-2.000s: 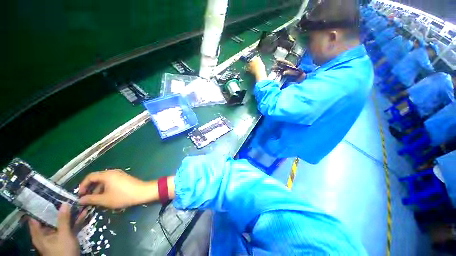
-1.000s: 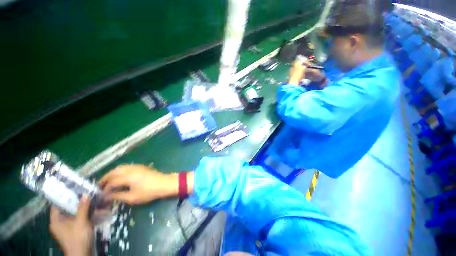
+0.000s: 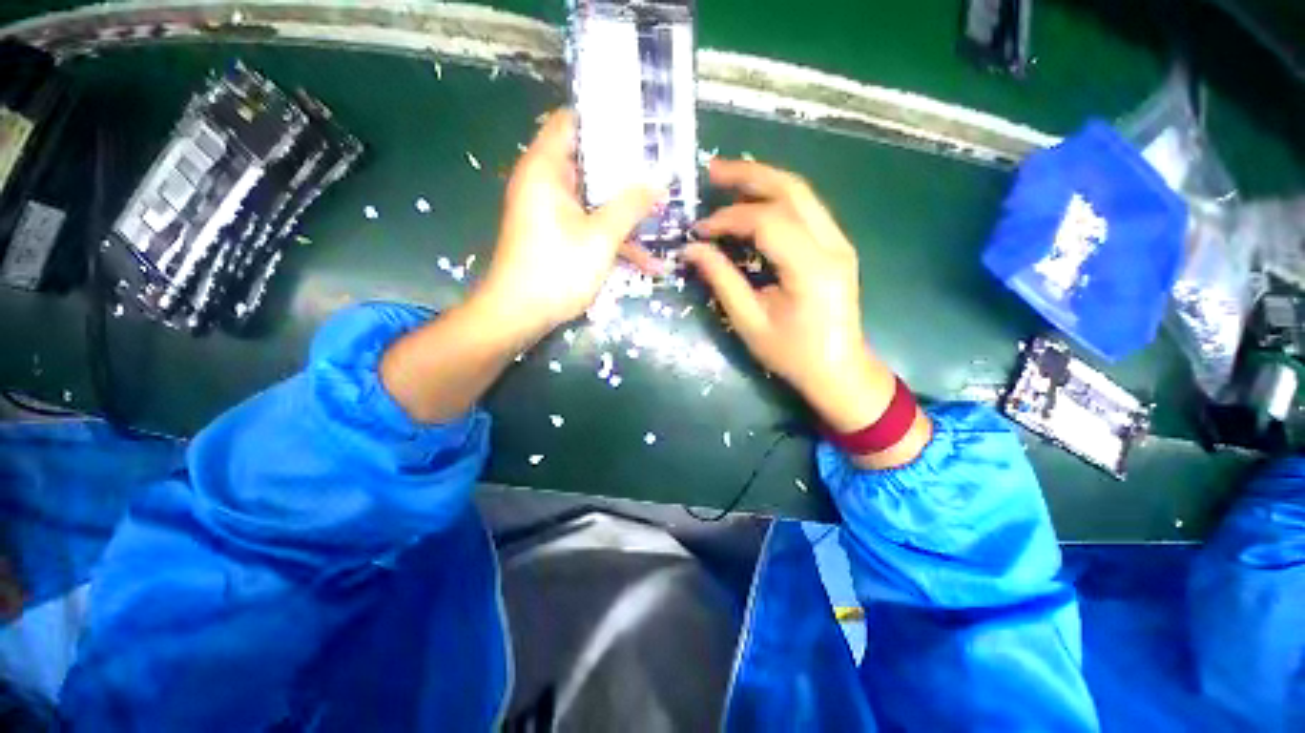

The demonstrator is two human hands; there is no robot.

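A phone assembly [image 3: 613,100] with a silver-white centre is held upright above the bench, its top cut off by the picture's edge. My left hand [image 3: 551,236] holds it at its left side, with the thumb across its lower part. My right hand [image 3: 780,272] is at its lower right edge, fingers bent, fingertips close to or touching the lower end. Whether a small part is between the right fingertips cannot be seen. White scraps [image 3: 644,337] lie on the bench below the phone.
Several overlapping phones [image 3: 215,201] lie at the left. A blue bin [image 3: 1095,236] with white bits stands at the right, beside clear plastic bags [image 3: 1209,272]. A single phone [image 3: 1076,408] lies below the bin. A pale rail [image 3: 859,108] runs behind; another phone [image 3: 998,32] lies beyond it.
The view has swung left and down, showing both arms and the phone stack; the neighbouring worker is mostly out of view. The left hand still holds the phone, which now points straight up.
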